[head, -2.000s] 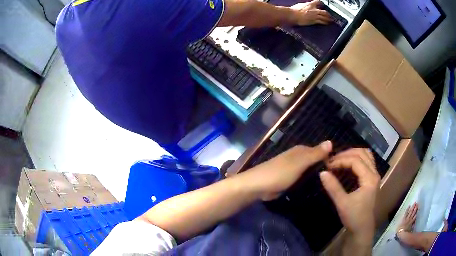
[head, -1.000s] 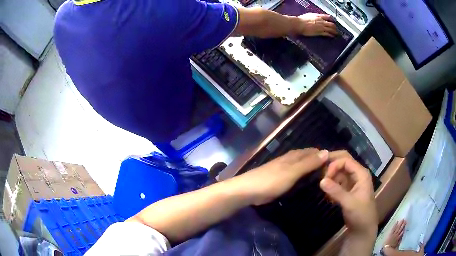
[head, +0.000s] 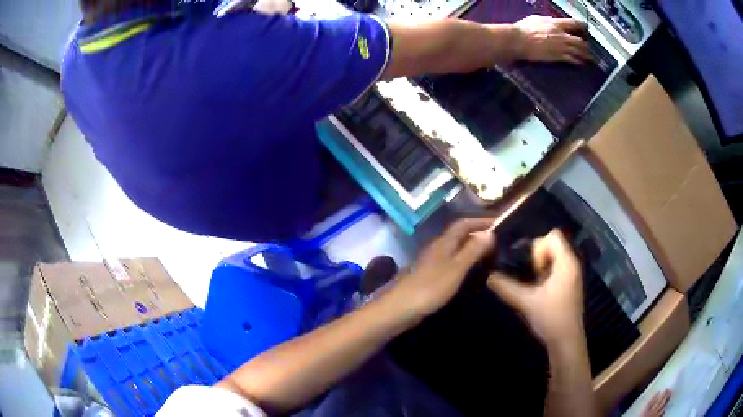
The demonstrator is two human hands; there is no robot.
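Note:
An open brown carton stands in front of me, filled with black parts in tight rows. A pale grey-white panel with a dark curved patch lies at its far end. My left hand is over the carton's left edge, fingers bent. My right hand is over the black rows, blurred, with thumb and fingers curled. The two hands are close together but apart. Against the dark contents I cannot tell whether either hand holds a black part.
A coworker in a blue shirt stands at left, one hand on a dark mat. A keyboard lies in a teal-edged drawer. A blue stool, blue crate and closed carton stand lower left. Another person's hand shows lower right.
My left hand has moved up to the carton's left edge, and my right hand has moved slightly left. The gap between them has widened. The view has shifted a little.

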